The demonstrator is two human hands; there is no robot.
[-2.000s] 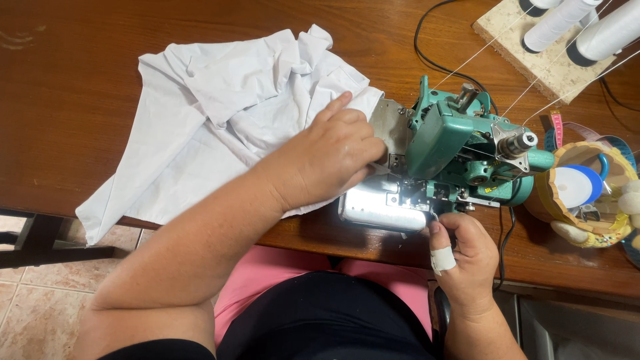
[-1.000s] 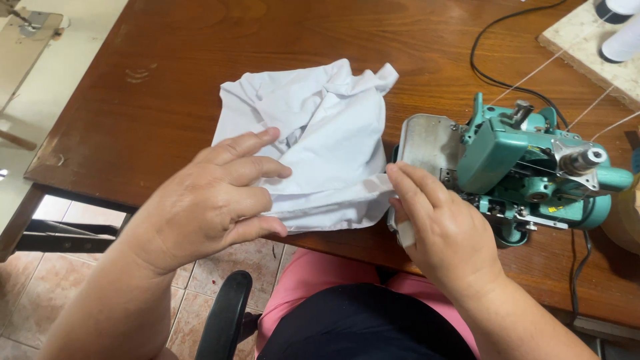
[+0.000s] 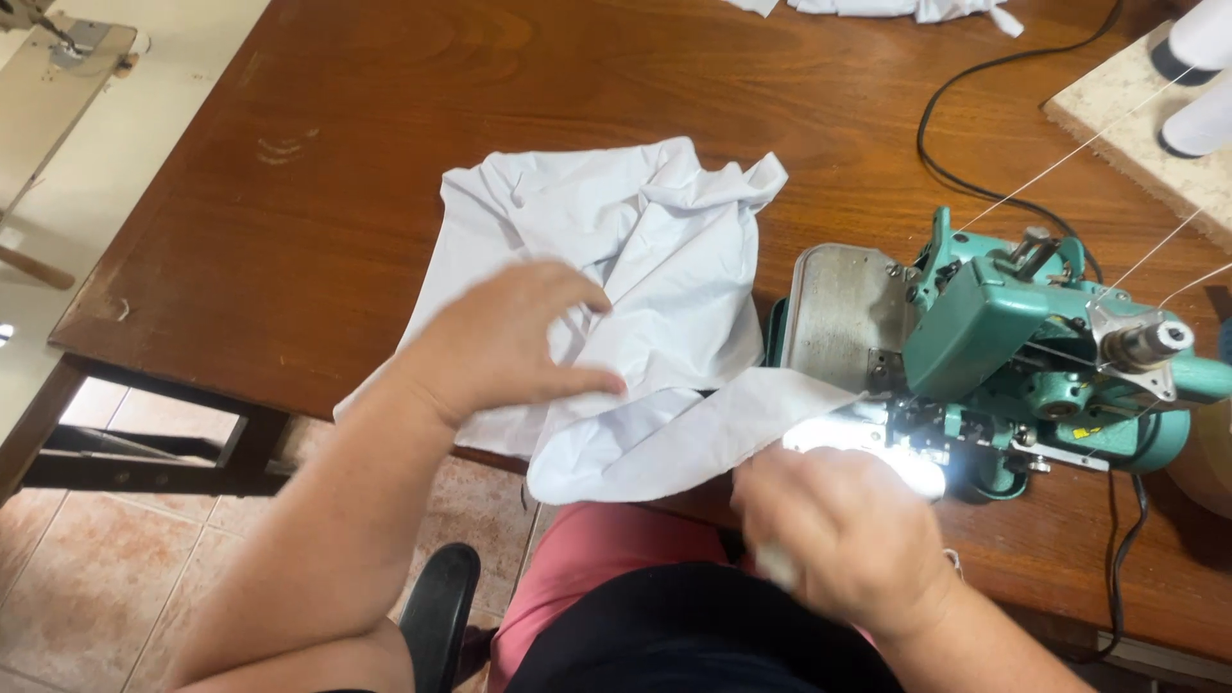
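A crumpled white cloth [image 3: 674,260] lies on the wooden table and hangs a little over its front edge. One strip of it reaches right to the lit sewing area of a green overlock sewing machine [image 3: 991,327]. Over the cloth's left part is my left hand [image 3: 520,337], blurred, fingers apart, with thumb and fingers on or just above the fabric. My right hand [image 3: 837,529] is at the strip's lower edge, in front of the machine; it is blurred, and its fingertips are partly hidden, so its hold on the cloth cannot be told.
White thread cones [image 3: 1203,115] stand on a board [image 3: 1097,96] at the upper right, with threads running to the machine. A black cable [image 3: 929,125] curves behind it. More white fabric [image 3: 895,8] lies at the far edge. Another sewing machine [image 3: 77,48] is at the upper left.
My right hand was at the machine's front, then pinched the cloth's edge beside the plate. The cloth was left of the machine a second ago; now a strip reaches its lit sewing area.
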